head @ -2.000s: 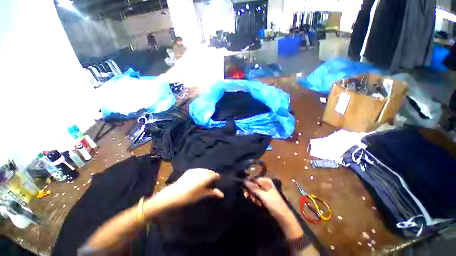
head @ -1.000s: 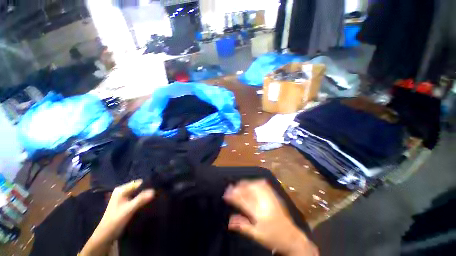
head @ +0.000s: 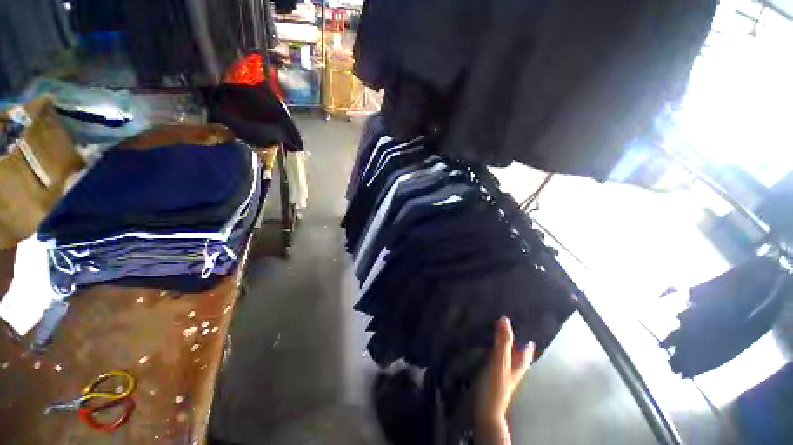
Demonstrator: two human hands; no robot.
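A row of dark garments (head: 435,252), some with white stripes, hangs on a metal rail (head: 626,369) right of centre. My right hand (head: 503,382) is at the near end of this row, low in the picture. Its fingers point up against black cloth. Part of the hand is hidden, so I cannot tell if it grips the cloth. My left hand is not in view. Larger dark garments (head: 539,78) hang above the row, close to the camera.
At left, the brown table (head: 165,335) bears a folded navy stack (head: 161,187), a white piece (head: 30,282), a cardboard box (head: 39,165) and scissors with red and yellow handles (head: 103,401). Grey floor (head: 304,304) lies between table and rail. More dark garments (head: 726,308) hang at far right.
The view has swung right from the table to the hanging garments. Both hands have left the black garment on the table; the left is out of view, the right is by the rail.
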